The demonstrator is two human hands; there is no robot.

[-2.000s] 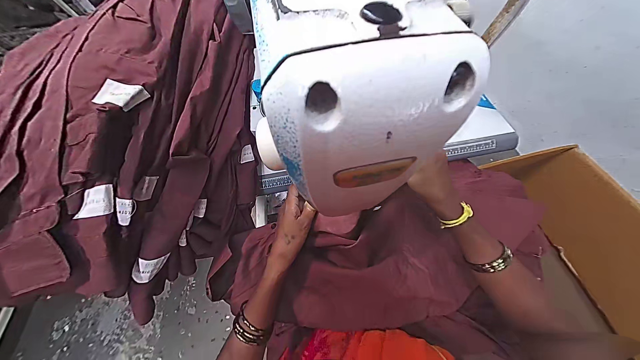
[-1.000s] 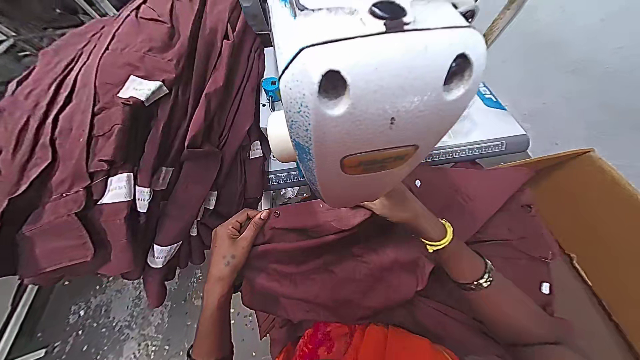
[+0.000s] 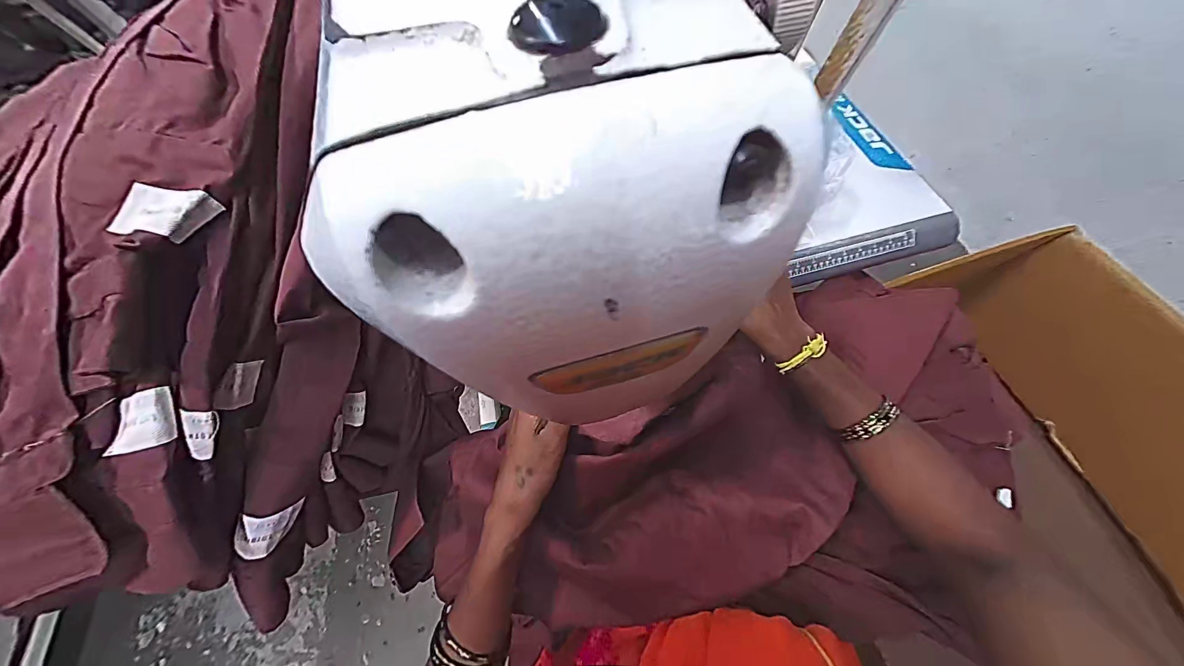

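Note:
The white head of a Jack sewing machine (image 3: pixel 564 213) fills the upper middle and hides the needle area. A maroon cloth garment (image 3: pixel 684 499) spreads below it and over the lap. My left hand (image 3: pixel 536 439) reaches up at the machine head's lower left edge, on the cloth, its fingers hidden beneath the head. At the right edge, my right hand (image 3: pixel 777 319) goes behind the head, near the cloth; its fingers are hidden too. Whether either hand grips the cloth cannot be seen.
A thick pile of maroon garments (image 3: pixel 176 305) with white labels hangs at left. An open cardboard box (image 3: pixel 1064 324) stands at right. The machine bed (image 3: pixel 879 222) bears a ruler strip. Scraps litter the grey surface at lower left.
My left hand held the cloth's edge left of the machine one second ago; it has moved right, under the head. My right hand has gone farther behind the head. The view is closer to the machine.

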